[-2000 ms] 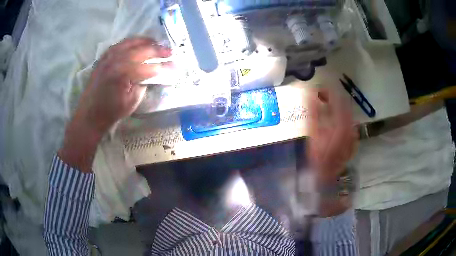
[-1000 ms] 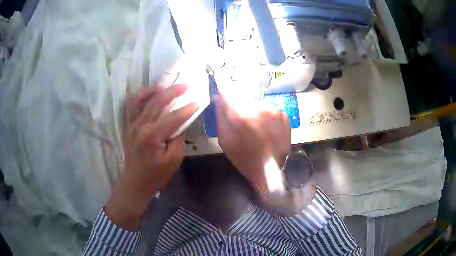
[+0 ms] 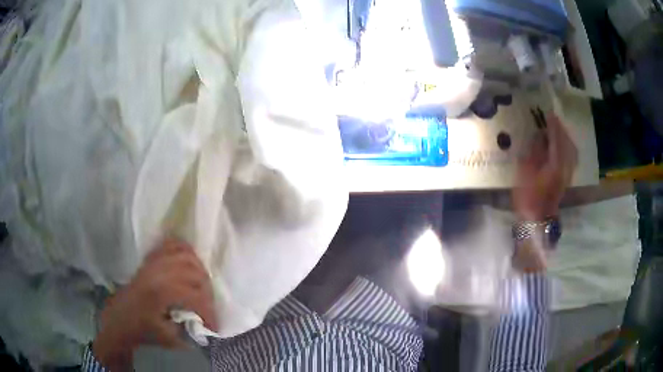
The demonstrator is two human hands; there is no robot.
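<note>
A large white-cream garment piece (image 3: 291, 240) hangs over the table's left front edge and my lap. My left hand (image 3: 163, 290) is closed on its lower edge, near my chest, with a crumpled bit of edge showing by the fingers. My right hand (image 3: 545, 163) is blurred, low over the right of the machine table. Dark tips of the thread snips (image 3: 538, 116) show just beyond its fingers; the hand hides the handles, so I cannot tell whether it grips them. The needle area of the overlock machine (image 3: 392, 73) is lost in glare.
The blue plate (image 3: 429, 138) lies at the front of the pale machine table (image 3: 472, 174). More white fabric (image 3: 600, 247) lies on the grey support at right. White tension knobs (image 3: 520, 52) stand on the machine front. Bunched white fabric (image 3: 87, 145) fills the left side.
My left hand has moved down and left with the garment edge, spreading the fabric towards my lap. My right hand has moved from the needle area to the table's right side, where the snips' tips now show.
</note>
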